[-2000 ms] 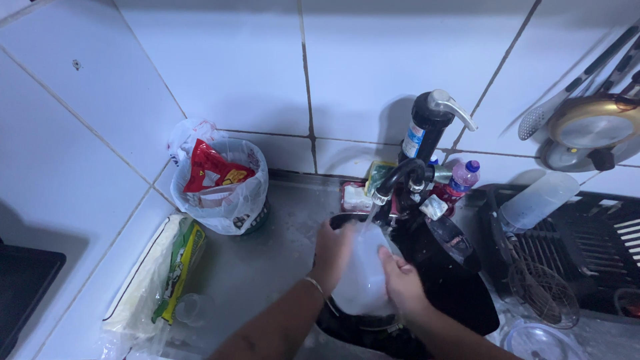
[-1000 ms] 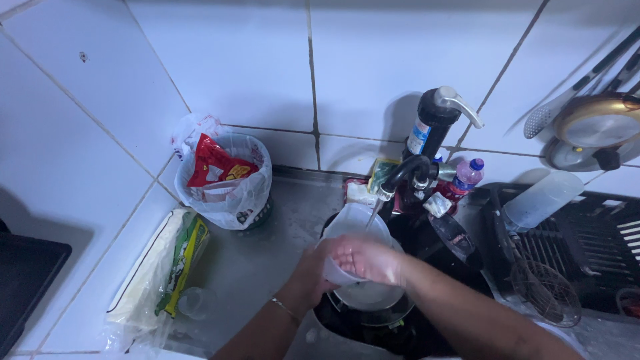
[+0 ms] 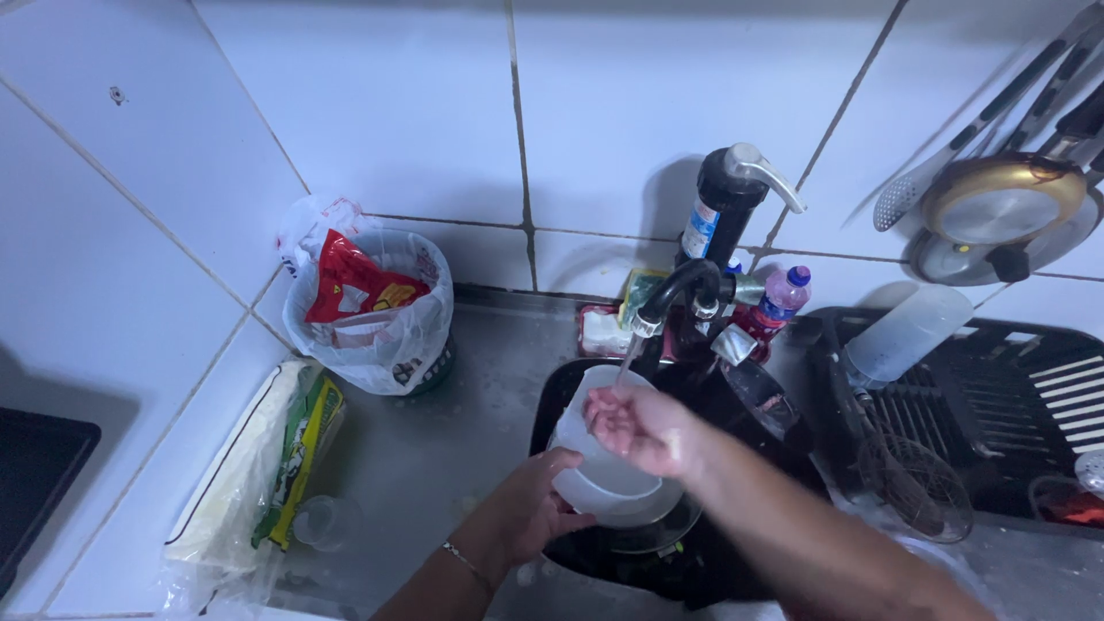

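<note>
A translucent white plastic container is tilted over a black basin in the sink area. My left hand grips its lower left rim, thumb over the edge. My right hand is over the container's opening, palm up with fingers curled, under the stream from the black faucet; nothing shows in it. Below the container, a round metal-rimmed vessel lies partly hidden in the basin.
A bag-lined bin with a red wrapper stands at left, near a green-yellow package. Behind the faucet are a soap dish, a sponge and a pink bottle. A black dish rack stands right; pans hang above.
The container, upright and held by both hands two seconds ago, now tilts with its opening showing. My right hand has moved from its side to over the opening, under the water.
</note>
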